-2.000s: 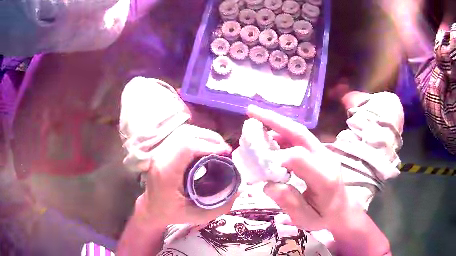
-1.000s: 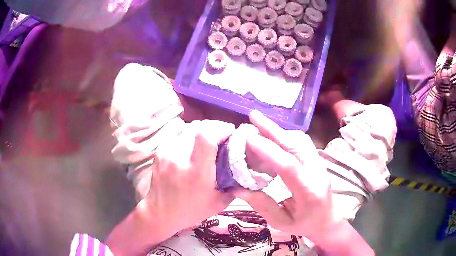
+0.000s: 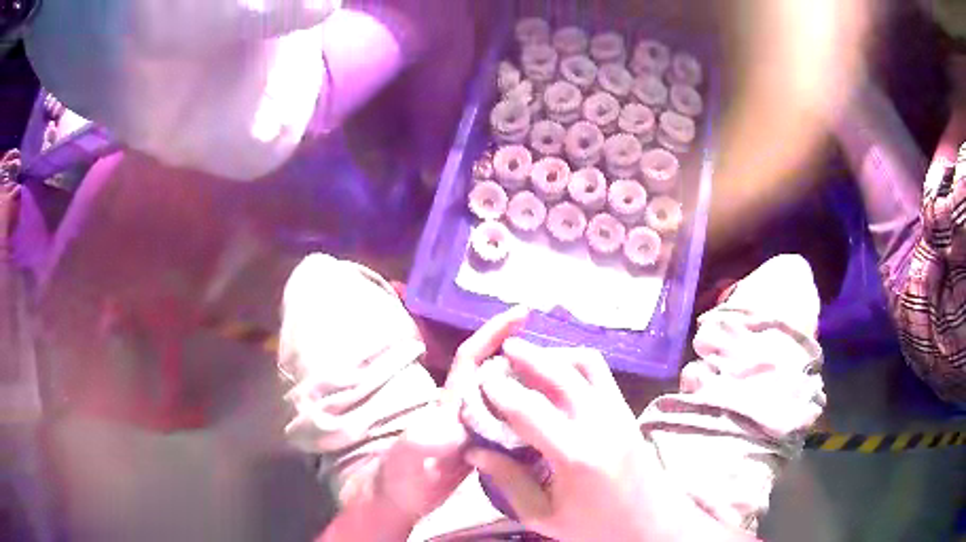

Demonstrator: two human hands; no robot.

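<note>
My left hand (image 3: 424,455) and my right hand (image 3: 577,434) are together at my lap, both gripping one small cylindrical piece (image 3: 494,421). The piece shows a pale rim at its upper end and a dark blue-purple part lower down. My fingers hide much of it. A blue crate (image 3: 450,304) lies just beyond my hands, between my knees. Rows of pale scalloped ring pieces (image 3: 566,221) stand in it. A white liner sheet (image 3: 551,284) shows at the crate's near end.
My knees in pale trousers (image 3: 344,339) flank the crate. A blurred red stool (image 3: 159,371) is at left. A person's pale clothing (image 3: 201,95) is at the upper left and a person's plaid clothing (image 3: 937,275) at the right. Yellow-black tape (image 3: 890,440) marks the floor.
The pale material has gone from a loose bundle beside the blue tube to a rim at its end. The piece is now tilted and more covered by my hands. The crate appears lower in view.
</note>
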